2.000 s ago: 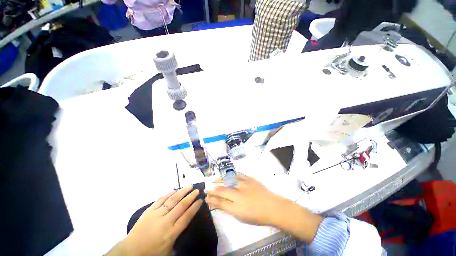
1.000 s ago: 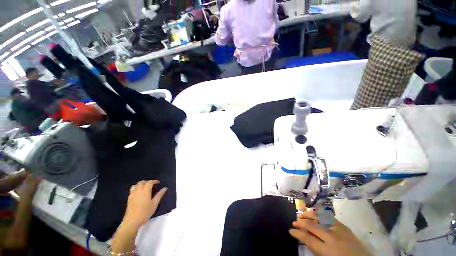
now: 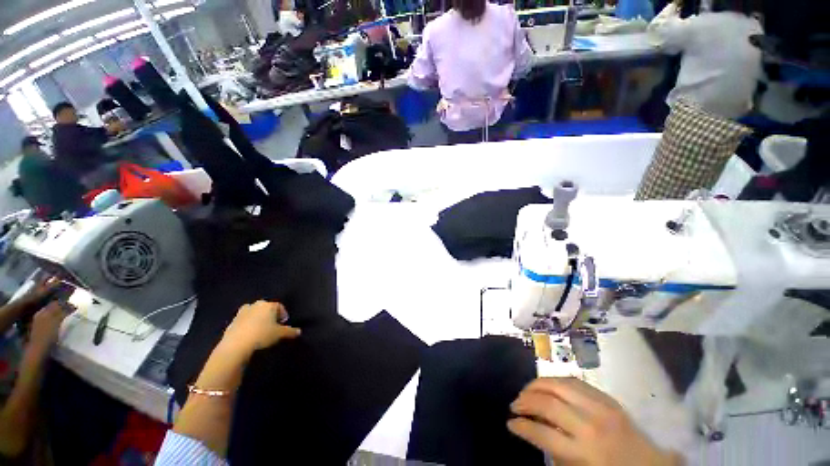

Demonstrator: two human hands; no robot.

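Observation:
A black garment panel [image 3: 469,391] lies on the white table with its right edge beside the presser foot [image 3: 562,347] of the sewing machine [image 3: 628,273]. My right hand [image 3: 582,423] rests at the panel's right edge, fingertips on the cloth, cut off by the lower edge. My left hand [image 3: 259,329] pinches a second black piece [image 3: 337,391] with thumb and fingers; the piece spreads from the hand toward the first panel. The large black garment pile [image 3: 273,264] lies behind and left of it. The left fingertips are partly hidden in black cloth.
Another machine [image 3: 127,259] stands at left, with another person's hands [image 3: 45,319] beside it. A small black stack [image 3: 491,221] lies behind my machine head. A person in pink [image 3: 469,68] and one in grey [image 3: 714,59] stand beyond the table. Scissors-like metal loops [image 3: 805,405] lie at right.
The view has swung left since the oldest frame. My left hand left the panel, reached the pile, and has now drawn a black piece toward the machine. My right hand stays by the panel.

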